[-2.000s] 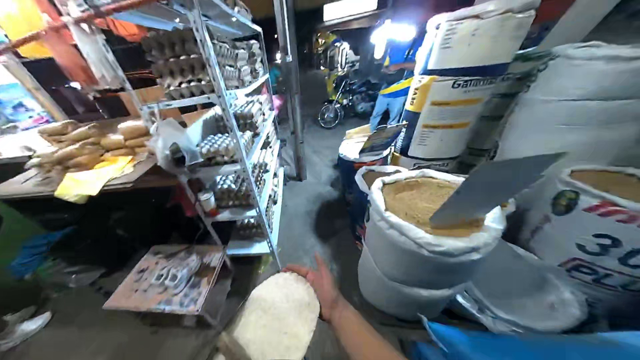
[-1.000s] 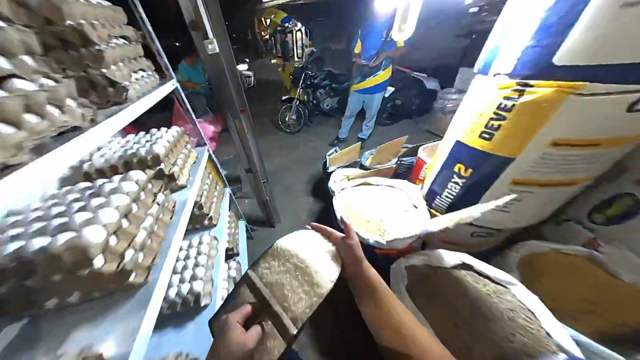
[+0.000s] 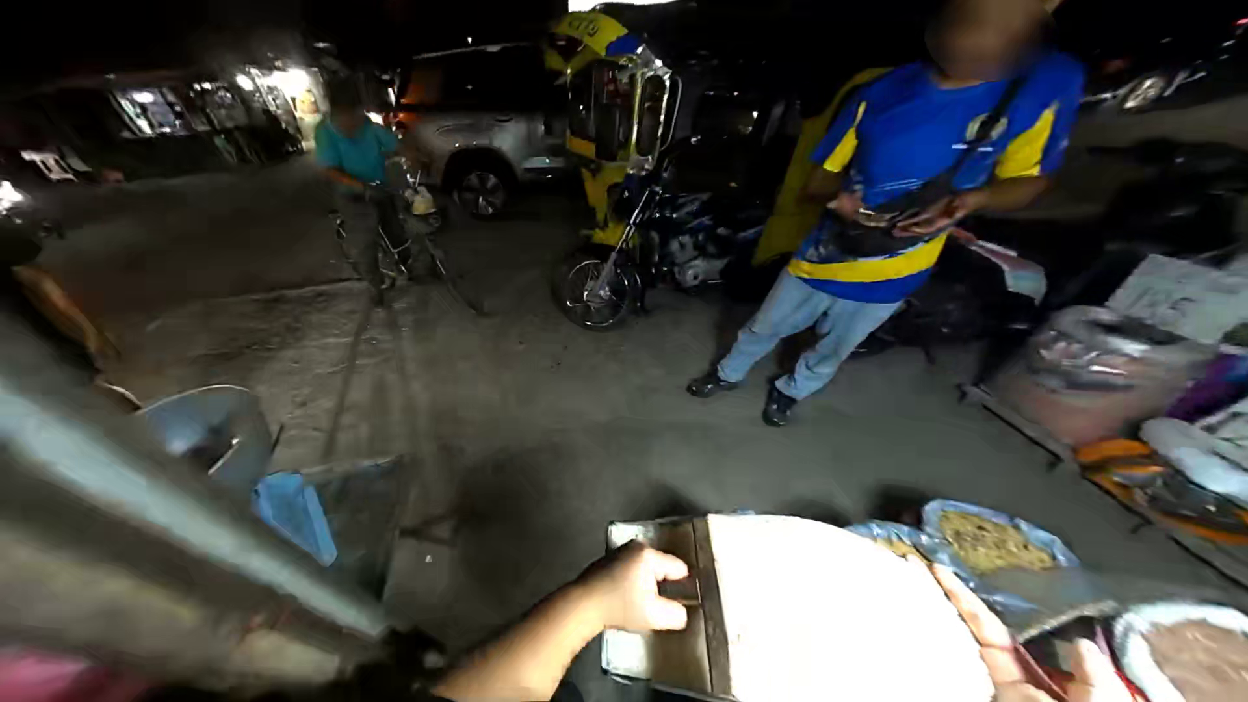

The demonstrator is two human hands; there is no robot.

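A broad scoop-like container (image 3: 838, 609) with a wooden crossbar is at the bottom centre of the head view, filled with pale, overexposed grain-like contents. My left hand (image 3: 639, 590) grips its crossbar at the left end, thumb and fingers around the wood. My right hand (image 3: 1004, 634) lies along the container's right side, fingers spread and partly cut off by the frame; its palm is hidden. Just beyond the right hand, an open bag of yellowish feed (image 3: 994, 541) and a sack of brownish contents (image 3: 1194, 658) stand close by.
A person in a blue and yellow shirt (image 3: 907, 175) stands ahead, near a parked motorcycle (image 3: 604, 283). Farther left, another person (image 3: 361, 156) is with a bicycle. A blurred post (image 3: 175, 517) and a grey bucket (image 3: 219, 434) stand at left; plastic-wrapped goods (image 3: 1111, 366) are at right.
The view has swung from the egg-tray shelves and feed sacks toward the street. Both hands still hold the container; my left hand, out of sight in the oldest frame, now shows on the crossbar.
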